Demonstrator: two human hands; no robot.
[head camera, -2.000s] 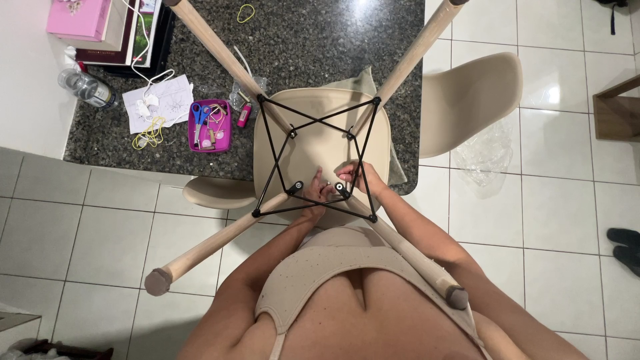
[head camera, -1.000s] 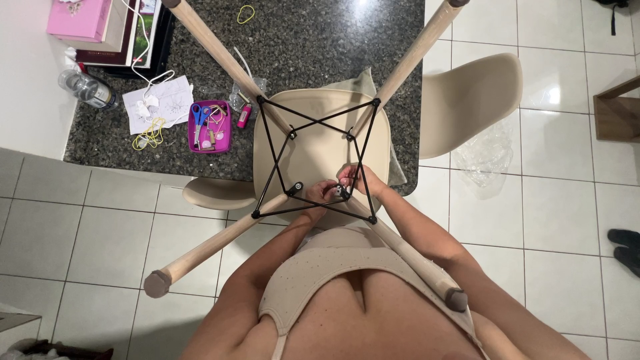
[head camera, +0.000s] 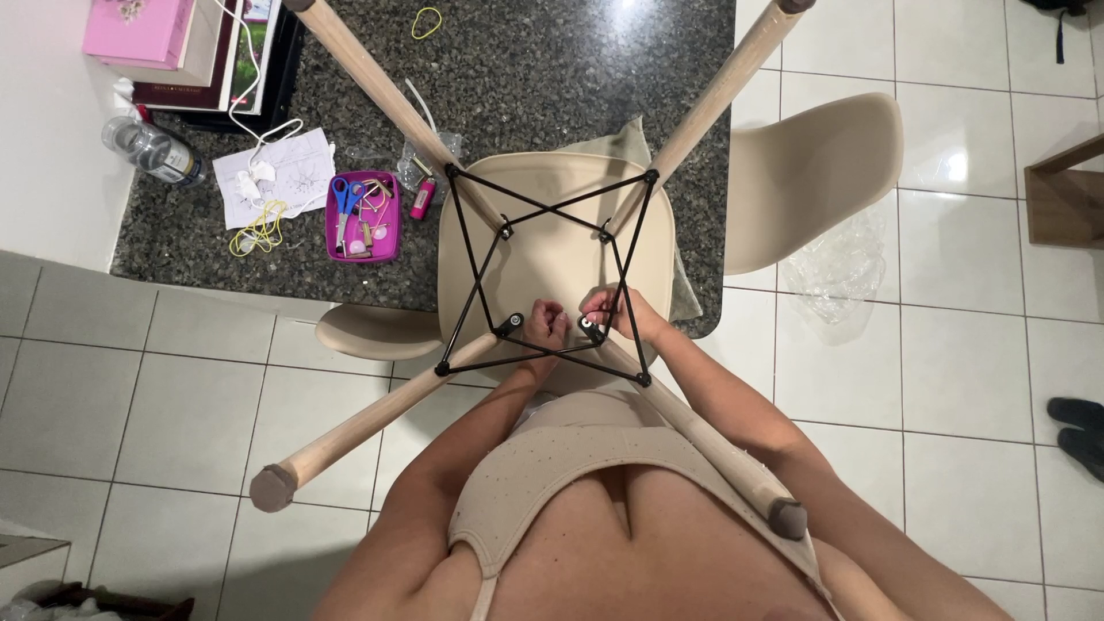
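A beige plastic chair seat (head camera: 552, 250) lies upside down at the counter's edge, with four wooden legs (head camera: 388, 414) spreading from it. Black metal rods (head camera: 470, 302) cross between the legs. My right hand (head camera: 619, 312) has its fingers at the black bracket (head camera: 592, 328) of the near right leg, by a pale round part. Just left of it, my left hand (head camera: 546, 326) is curled over the seat; whether it holds something small cannot be told. The near left bracket (head camera: 511, 324) shows a bolt head with a washer. Both hands are among the rods.
A magenta tray (head camera: 362, 250) holds blue scissors (head camera: 347, 197) and small hardware on the granite counter (head camera: 535, 78). Around it are a pink lighter-like object (head camera: 423, 198), an instruction sheet (head camera: 302, 168), yellow cord (head camera: 259, 231) and a plastic bottle (head camera: 153, 151). Another beige chair (head camera: 811, 181) stands right.
My left hand has drawn slightly left, away from the near right bracket, where it was beside my right hand. My right hand remains at that bracket.
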